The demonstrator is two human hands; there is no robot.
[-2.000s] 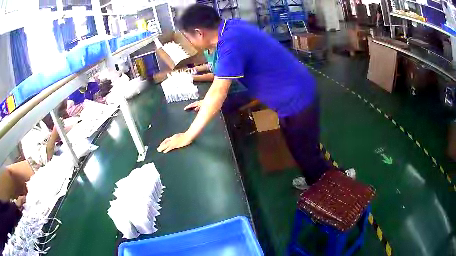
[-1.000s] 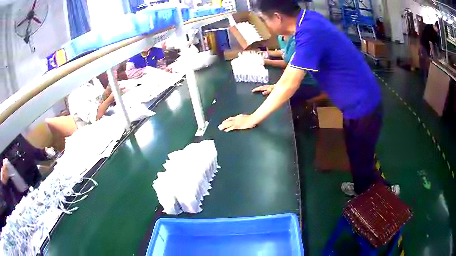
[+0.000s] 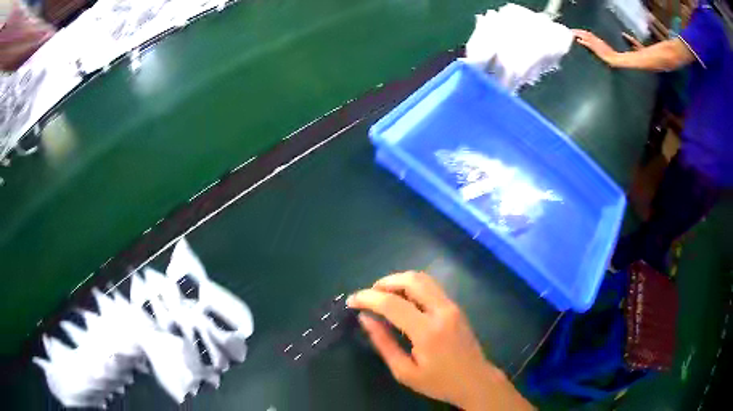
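Several black power adapters (image 3: 313,327) lie in a row on the dark green bench, their short shiny pins showing. My right hand (image 3: 426,333) reaches in from the lower right. Its thumb and fingertips are at the right end of that row. The frame does not show clearly whether they grip an adapter. My left hand is not in view. A row of filled sleeves (image 3: 145,337), white and jagged with dark openings, stands at the lower left.
A blue plastic tray (image 3: 386,148) lies at an angle beyond my hand, with bright glare on its bottom. White finished stacks (image 3: 518,40) stand behind it. A person in blue (image 3: 711,104) leans on the bench at the right. A stool with a dark red seat (image 3: 651,317) is beside the bench.
The view has turned down and to the left. My right hand, the adapter row and the near row of filled sleeves now show. The tray and the person have shifted right in view.
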